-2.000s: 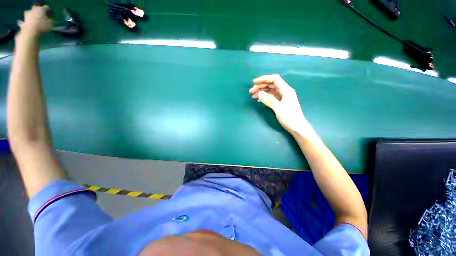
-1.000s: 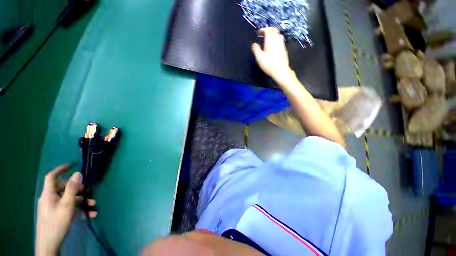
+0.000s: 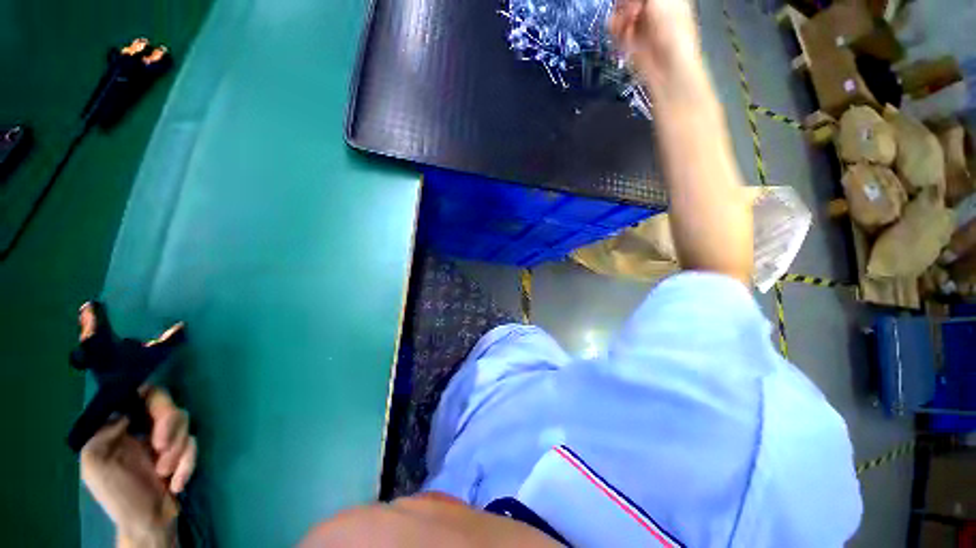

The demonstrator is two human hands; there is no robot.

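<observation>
My left hand (image 3: 139,460), at the lower left, is closed around the handles of a black battery clamp (image 3: 116,369). The clamp's two copper-coloured tips point away from the hand and stand apart. Part of a dark cable shows below the hand. My right hand (image 3: 655,34), cut off by the top edge, is at the right side of the tangled silver-blue spring pile (image 3: 557,30). The pile lies on the black tray (image 3: 460,118). The right fingertips are blurred, and whether they hold a spring cannot be told.
Another black clamp (image 3: 123,88) with copper tips and a lead lies on the darker green surface at upper left, beyond the green bench (image 3: 289,268). A blue bin (image 3: 503,219) is under the tray. Brown paper-wrapped parcels (image 3: 872,193) and cartons stand at the right.
The view has swung right since the first frame. My left hand has taken hold of a clamp, whose tips now stand wider apart. My right hand has moved to the pile, then to its right side.
</observation>
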